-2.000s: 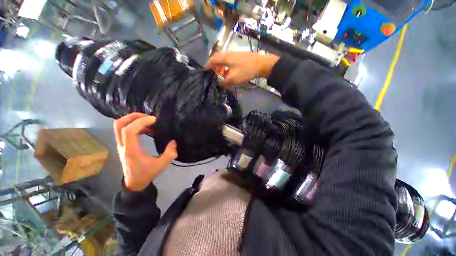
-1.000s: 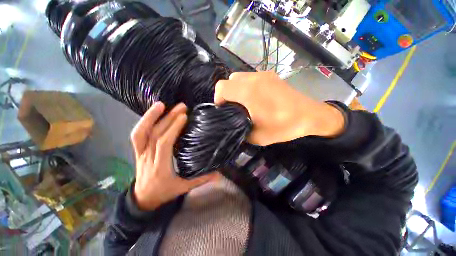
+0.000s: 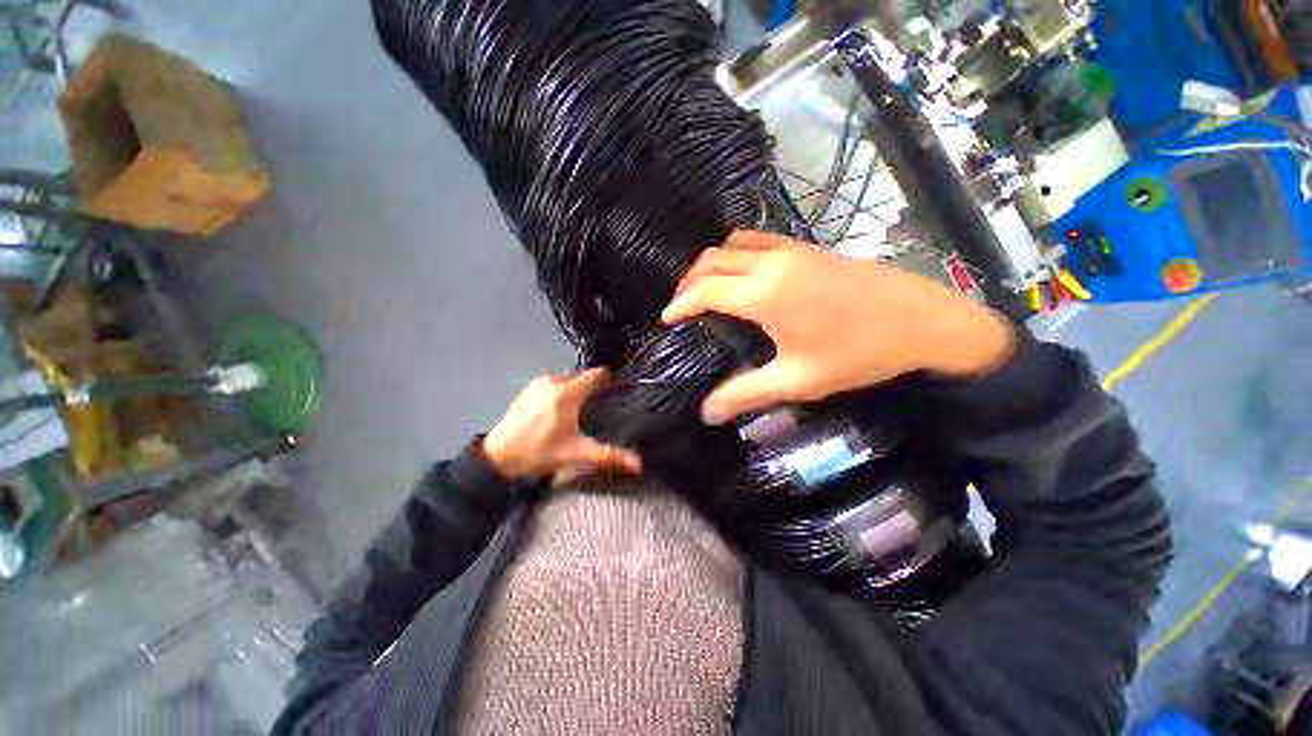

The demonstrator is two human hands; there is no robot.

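Note:
A thick bundle of glossy black cables lies close in front of my body. My left hand grips its left side, with the thumb at its lower edge. My right hand grips it from above and the right, fingers curled over the cables. The undersides of the fingers are hidden. A larger mass of black cables extends up and left from my hands. Taped cable bundles with pale blue and pinkish labels lie below my right hand.
The machine head and a blue control box with a touchscreen and red button stand at the upper right. Loose cables cross the pale machine table. An open cardboard box is at the upper left.
Both hands moved onto the near bundle, which now sits lower against the taped bundles. My right hand came down from the far end of the cable mass. The whole view has turned.

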